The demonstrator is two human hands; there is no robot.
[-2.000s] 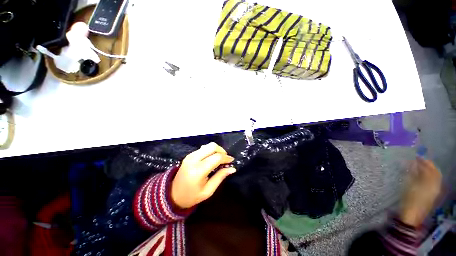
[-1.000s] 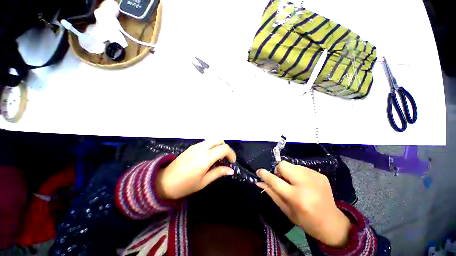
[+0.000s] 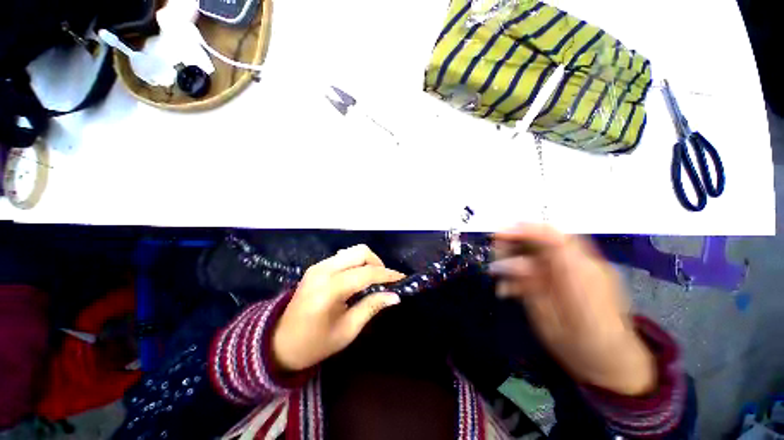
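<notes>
My left hand (image 3: 331, 308) pinches the beaded black trim (image 3: 425, 279) between thumb and fingers over my lap. The trim runs up to a small clear-silver clip (image 3: 456, 241) at the table's front edge. Black garment fabric (image 3: 430, 331) hangs dark below the trim. My right hand (image 3: 563, 292) is blurred, right of the clip and off the part of the trim that my left hand holds. Its fingertips are close together; whether they hold a needle or thread cannot be seen.
On the white table (image 3: 258, 180) are small snips (image 3: 340, 100), a yellow-green striped bundle (image 3: 593, 94), black-handled scissors (image 3: 696, 163), a round basket (image 3: 265, 43) and a cream ring (image 3: 26, 176). A thin broken line runs below the bundle. A purple frame (image 3: 713, 262) stands beyond the table edge.
My right hand came in from the far right to the trim, then moved up and right off it. My left hand still pinches the trim. The view has shifted.
</notes>
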